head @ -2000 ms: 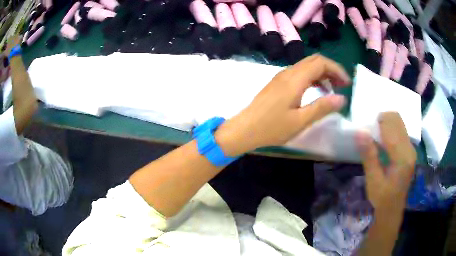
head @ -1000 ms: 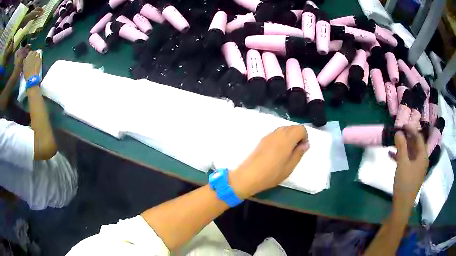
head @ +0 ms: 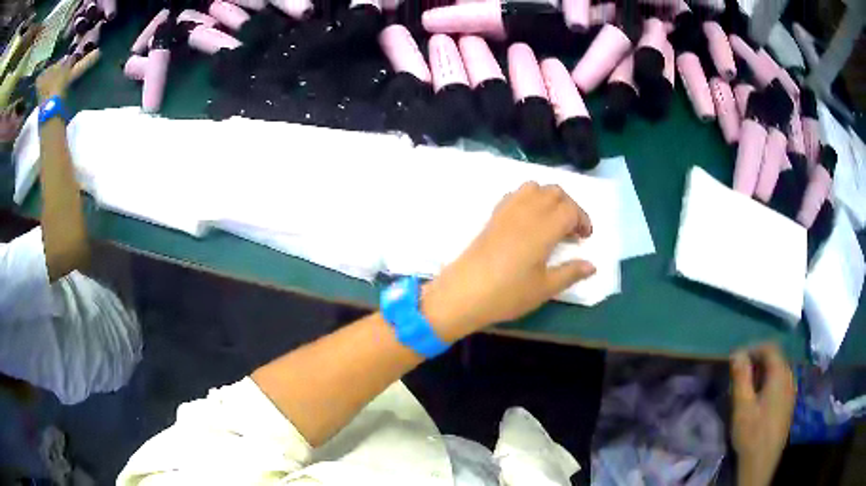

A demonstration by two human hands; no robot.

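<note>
A long, overlapping row of white packing bags (head: 285, 185) lies along the near table edge. My left hand (head: 517, 252), with a blue wristband, rests on the right end of the row, thumb and fingers apart, holding nothing that I can see. A pale bluish loose bag (head: 630, 209) sticks out at that end. A spare bag stack (head: 741, 242) lies separately to the right. My right hand (head: 762, 394) is low at the table edge, slightly blurred, fingers bent; no item shows in it, but the inside of the fingers is partly hidden. Pink-and-black items (head: 524, 76) lie beyond the bags.
A dark mass of black pieces (head: 313, 71) lies beyond the row. Below the table edge at the right is an open container of filmy purplish packets (head: 655, 418). Another person's arm (head: 62, 204) with a blue wristband reaches over the table at the left. White sheets lie at the far right.
The pink-and-black item in my right hand a second ago is no longer seen there. My right hand has moved down to the table edge. My left hand's thumb has spread from its fingers.
</note>
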